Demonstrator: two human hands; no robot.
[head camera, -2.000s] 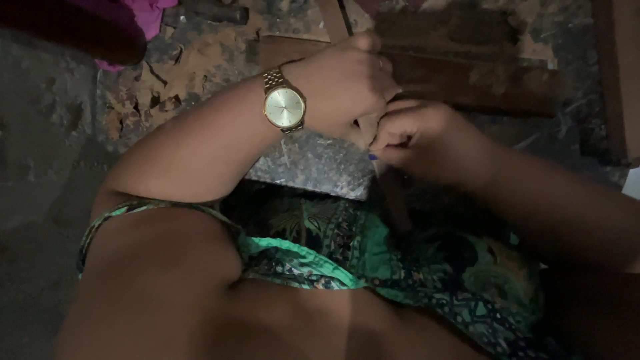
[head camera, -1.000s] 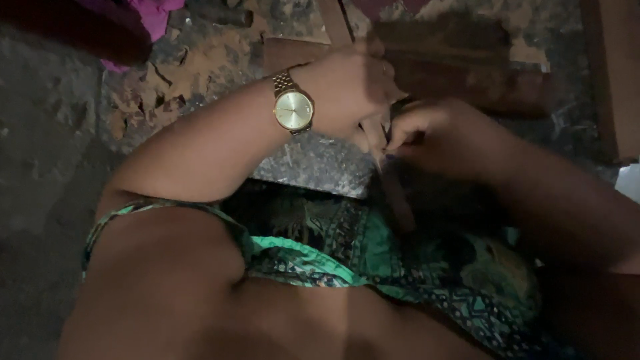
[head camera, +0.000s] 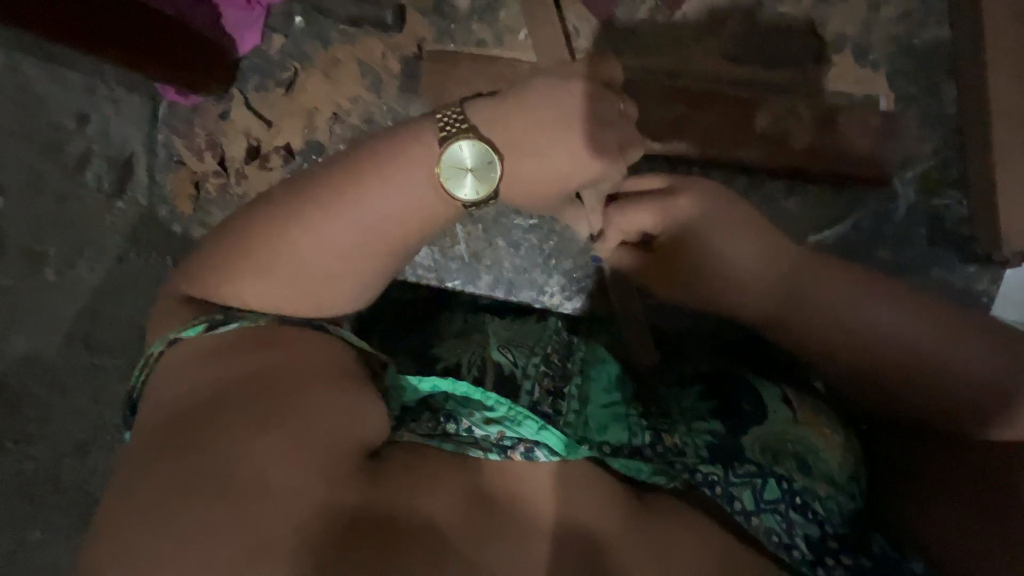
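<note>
My left hand (head camera: 560, 144), with a gold-coloured wristwatch (head camera: 470, 170) on its wrist, is bent over a thin brown strip (head camera: 552, 28). That strip passes under the hand and shows again, dim, below my fingers. My right hand (head camera: 672, 228) meets the left at the fingertips, its fingers closed on the strip's lower part. Both hands are above the near edge of a dark, speckled board or slab (head camera: 512, 252). Shadow and the fingers hide the exact grip, and the strip's material cannot be told.
A reddish-brown flat piece (head camera: 760, 136) lies just beyond my hands. Tan flakes or scraps (head camera: 320, 100) are spread at the upper left, near pink cloth (head camera: 248, 24) and a dark bar (head camera: 120, 40). A brown plank or frame (head camera: 1000, 128) stands at the right edge.
One second ago the right fingers were farther from the left and more of the strip showed between and below them. Now the fingertips are together and cover it.
</note>
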